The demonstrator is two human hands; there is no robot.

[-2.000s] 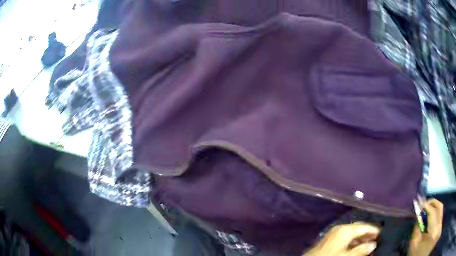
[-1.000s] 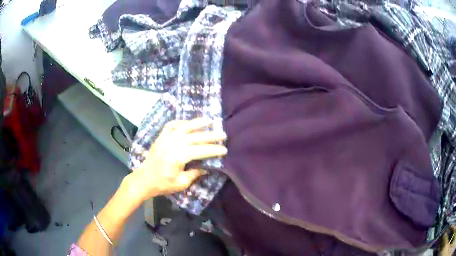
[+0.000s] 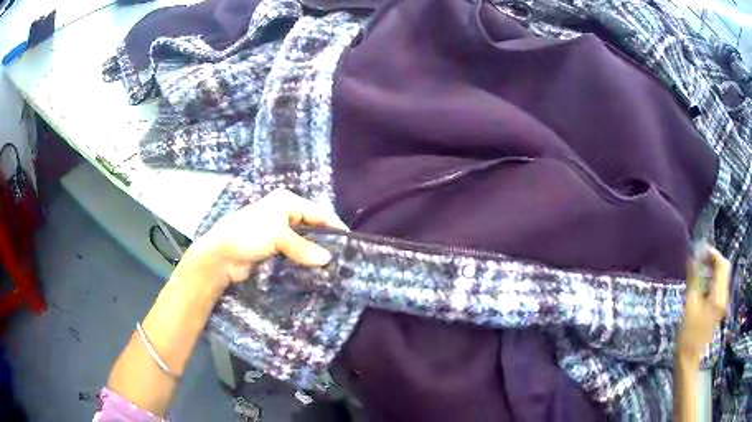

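Observation:
A plaid jacket [image 3: 511, 293] lies with its dark purple lining [image 3: 462, 124] up. A long plaid band with a thin dark edge line runs across the front between my hands. My left hand [image 3: 247, 239] pinches the band's left end between thumb and fingers. My right hand [image 3: 705, 293] is at the band's right end near the right edge, blurred, its fingers closed at the cloth. I cannot see snips in it. A slit or fold shows in the lining above the band. The plaid side strip [image 3: 297, 107] runs up from my left hand.
The pale worktable [image 3: 99, 140] shows its worn edge at the left. More plaid cloth is heaped at the upper right and upper left. A red stool [image 3: 18, 247] stands at the far left on the grey floor [image 3: 91, 330], with small scraps on it.
The front edge of the jacket has been turned up, so the plaid band now shows where purple lining was. My left hand now pinches the edge, and my right hand has come further into view.

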